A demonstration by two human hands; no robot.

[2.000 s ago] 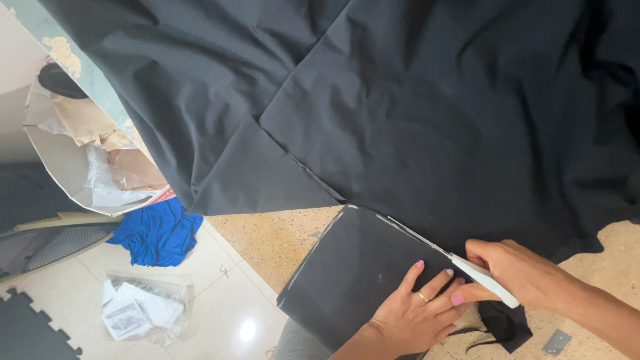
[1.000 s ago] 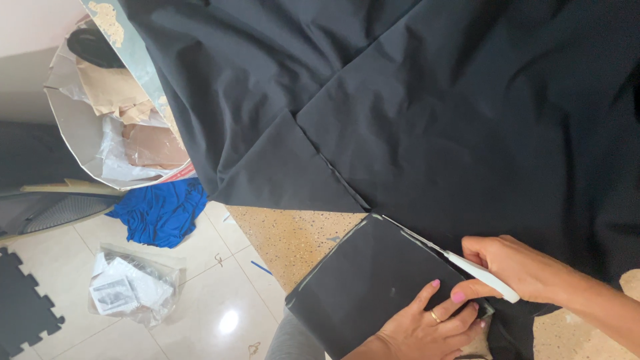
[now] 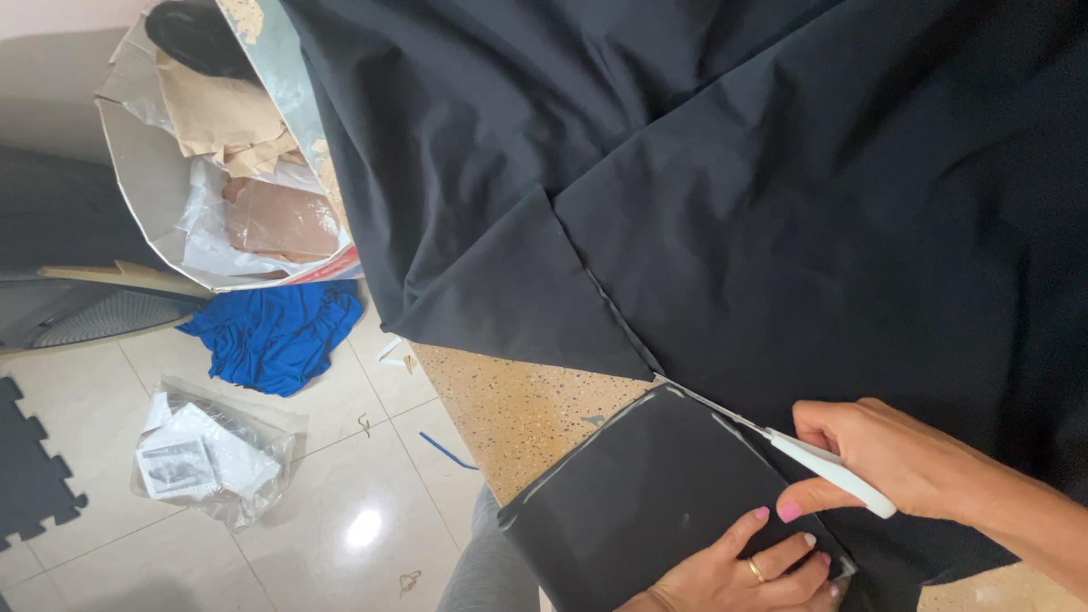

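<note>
My right hand (image 3: 875, 467) grips a pair of scissors with white handles (image 3: 833, 476). Their blades lie along the edge of a folded black fabric piece (image 3: 654, 501), with the tips at its upper corner. Pale chalk-like lines run near two edges of that piece. My left hand (image 3: 756, 569) rests flat on it with fingers spread, a ring on one finger. Beyond, a large black cloth (image 3: 765, 255) spreads over the speckled tabletop (image 3: 527, 416), one flap folded over at the left.
On the left stands a cardboard box (image 3: 136, 204) holding brown pieces and plastic. Blue fabric (image 3: 280, 331), a clear plastic bag with papers (image 3: 212, 459), thread scraps and a dark foam mat (image 3: 30, 459) lie on the tiled floor. My knee (image 3: 484, 561) shows beside the table edge.
The scissors stay in my right hand along the folded piece, their tips now at its upper corner. My left hand remains on the fabric. The view has shifted somewhat.
</note>
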